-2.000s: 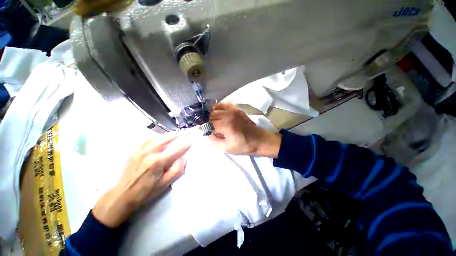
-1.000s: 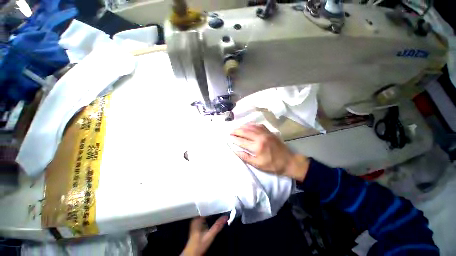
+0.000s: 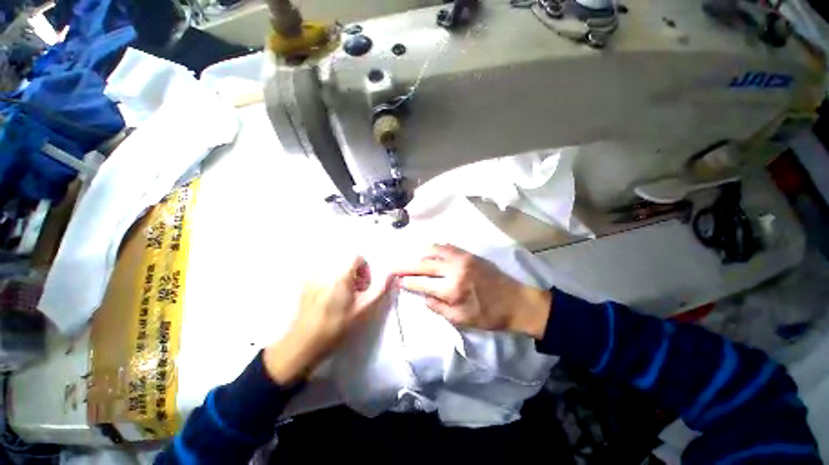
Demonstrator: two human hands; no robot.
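Observation:
The white garment piece (image 3: 427, 354) lies in front of the sewing machine (image 3: 509, 100) and hangs in folds over the table's front edge. My left hand (image 3: 341, 304) and my right hand (image 3: 464, 291) meet on the cloth, with fingertips close together, pinching a fold or edge of it. Glare hides exactly where the left fingers grip. Both hands are in front of the presser foot (image 3: 391, 198), not touching it. The small ribbed knob (image 3: 398, 218) sits beside the foot, and the beige tension dial (image 3: 387, 128) is above.
Long white strips (image 3: 118, 209) lie curved at the left, beside cardboard with yellow tape (image 3: 164, 318). More white cloth (image 3: 545, 191) lies behind the machine's arm opening. Black-handled scissors (image 3: 723, 227) lie at the right. Blue cloth (image 3: 73, 127) is at the far left.
My left hand has come up from below the table's front edge onto the cloth beside my right hand. The cloth has been pulled toward me and its folds have shifted.

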